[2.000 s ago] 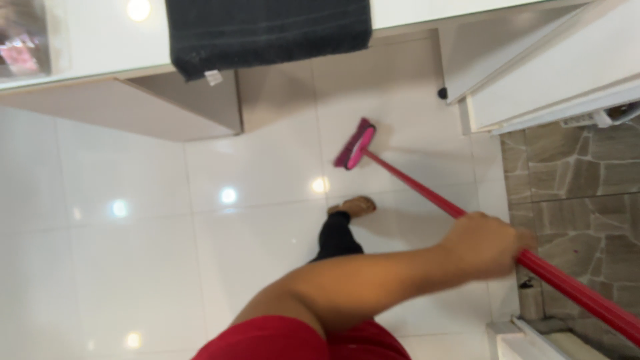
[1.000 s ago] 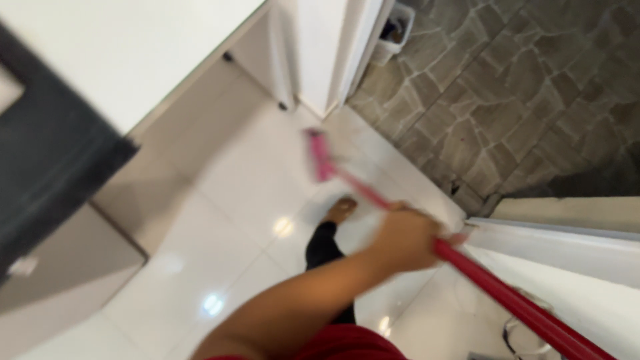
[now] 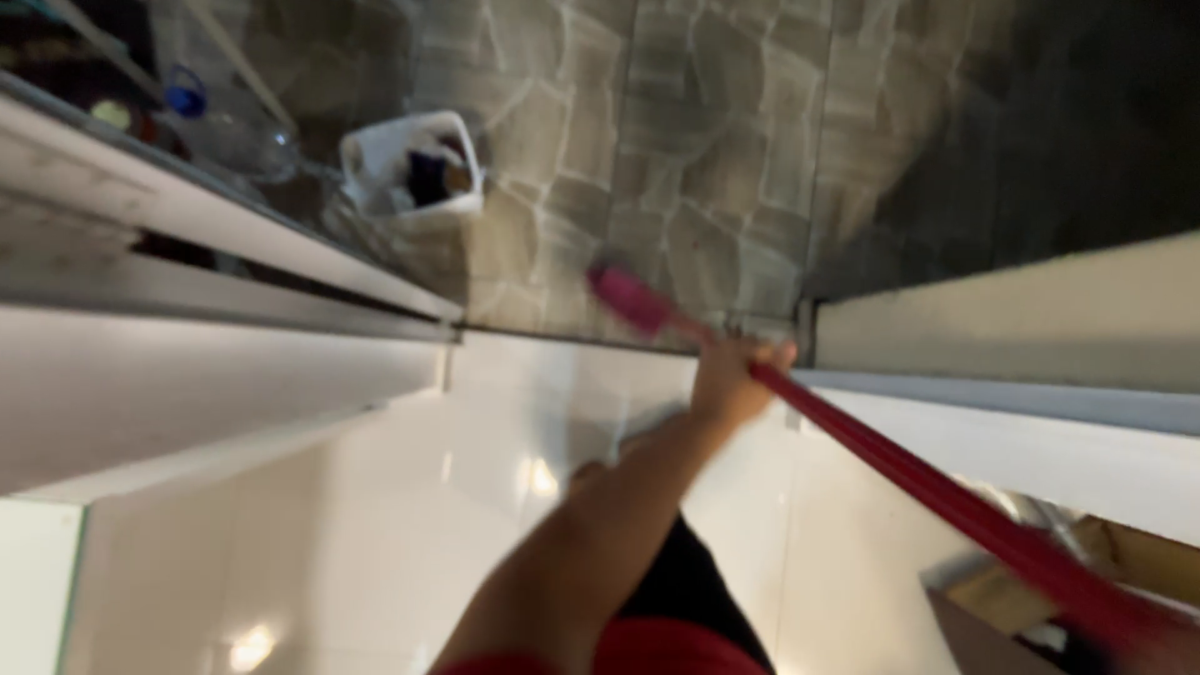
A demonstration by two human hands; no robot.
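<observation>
My left hand (image 3: 741, 375) is closed around the red handle (image 3: 900, 469) of a broom, not far above its head. The pink broom head (image 3: 633, 298) is blurred and lies over the stone-patterned floor, just beyond the edge of the white tiles. From my hand the handle runs down to the lower right corner, where it leaves the view. My right hand cannot be made out. Below my left forearm, a black trouser leg and part of a foot show on the white tiles.
A white plastic bin (image 3: 412, 164) with things in it stands on the patterned floor (image 3: 722, 141), beside a clear plastic bottle with a blue cap (image 3: 186, 92). White panels (image 3: 234, 375) flank the doorway at left, a pale door edge (image 3: 1012, 319) at right. An open cardboard box (image 3: 984, 600) is lower right.
The view has swung far to the right, toward the doorway. The broom head was over white tiles before and is now over the patterned floor. My left hand has kept hold of the handle.
</observation>
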